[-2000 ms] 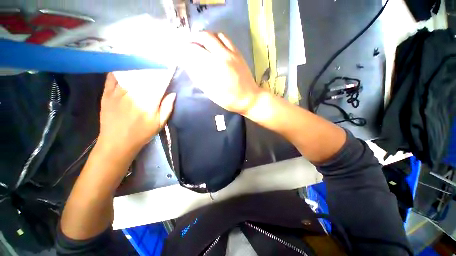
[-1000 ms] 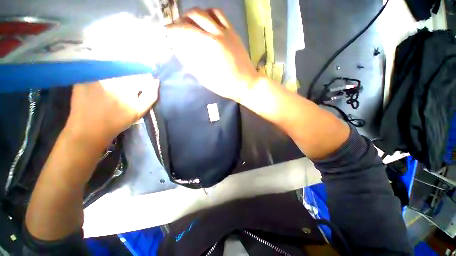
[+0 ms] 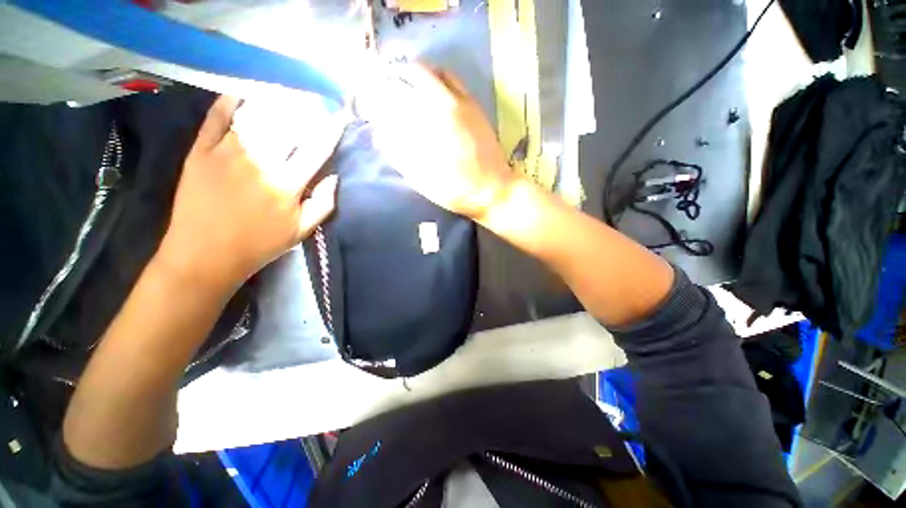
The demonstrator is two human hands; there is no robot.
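A black pouch (image 3: 402, 288) with a rounded bottom, a zip along its left edge and a small pale label (image 3: 428, 237) lies in front of me, its bottom close to the table's front edge. My left hand (image 3: 260, 184) is on its upper left side, thumb against the cloth. My right hand (image 3: 437, 139) lies over its upper right part. Both hands hold the pouch at its top end. Strong lamp glare hides the fingertips, the top of the pouch and the needle area of the sewing machine.
A blue strip (image 3: 199, 48) crosses the white machine head. Black panels with silver zips (image 3: 75, 258) are piled at left. Yellow tape (image 3: 515, 89) runs on the bed. Snips (image 3: 668, 186) with black cord lie at right, beside a black fabric bundle (image 3: 825, 208). Blue bins (image 3: 273, 474) are below the table.
Since one second ago my left hand has moved right and turned, its thumb now apart from the fingers. The blue strip now slants downward to the right. The pouch has shifted only slightly.
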